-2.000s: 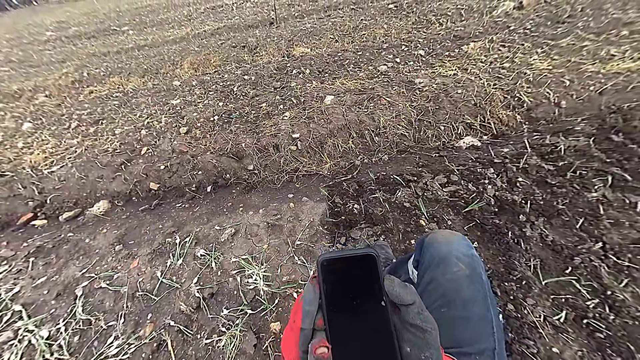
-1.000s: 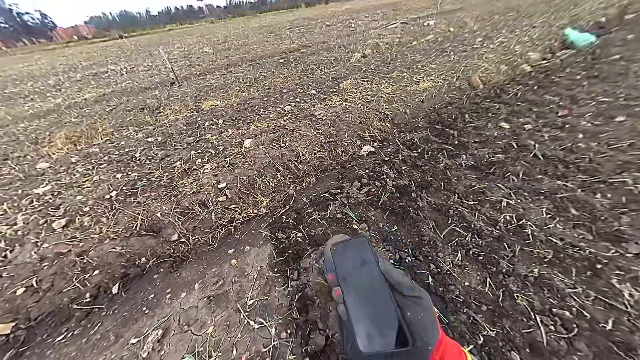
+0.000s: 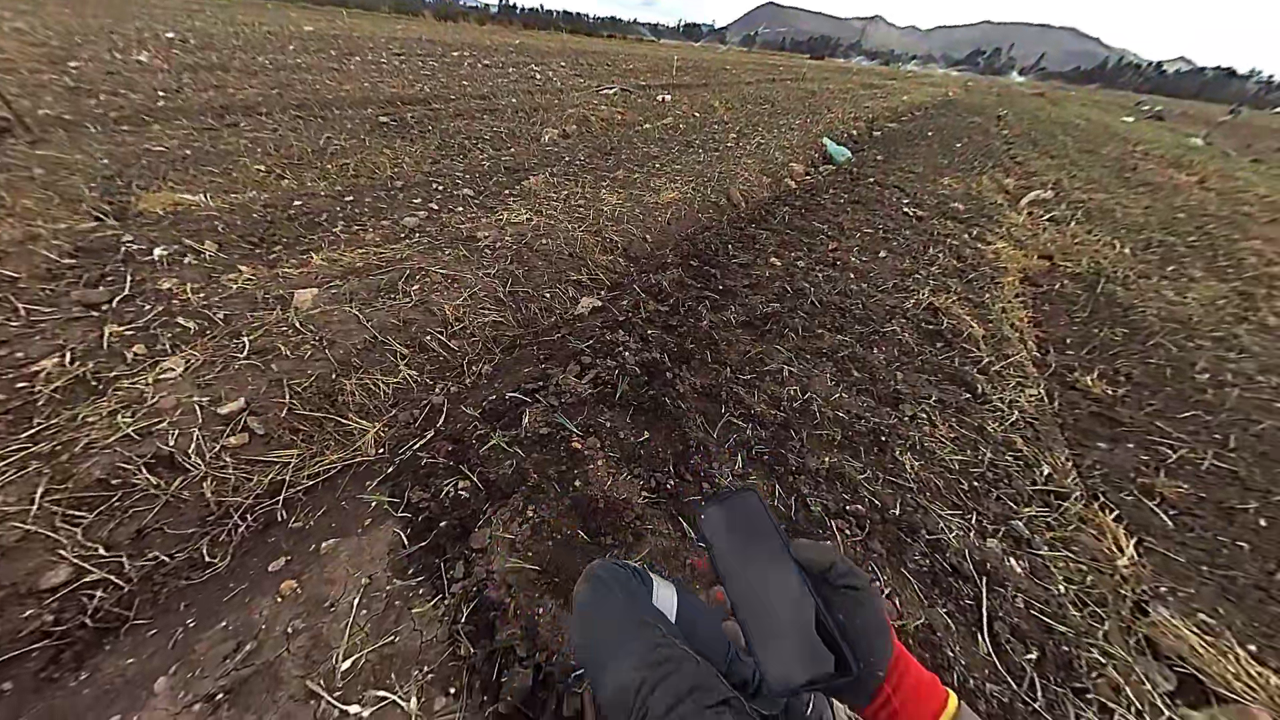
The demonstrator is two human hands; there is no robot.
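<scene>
My right hand [image 3: 848, 615], in a dark work glove with a red cuff edged in yellow, is closed around a black smartphone [image 3: 765, 590] at the lower right. The phone's dark screen faces up, and nothing can be read on it. Its long side rests against the palm and thumb, while reddish fingertips show at its left edge. Just left of the phone is my bent knee [image 3: 635, 640] in dark trousers with a pale band. My left hand is not visible.
Dark loose soil [image 3: 700, 370] with small green shoots and dry stalks lies ahead. Straw and stones cover the ground at left. A pale green object [image 3: 837, 152] lies farther off along the strip. Trees and hills [image 3: 920, 40] line the horizon.
The view has swung up and to the right, bringing the hills into sight. The smartphone remains in my right hand.
</scene>
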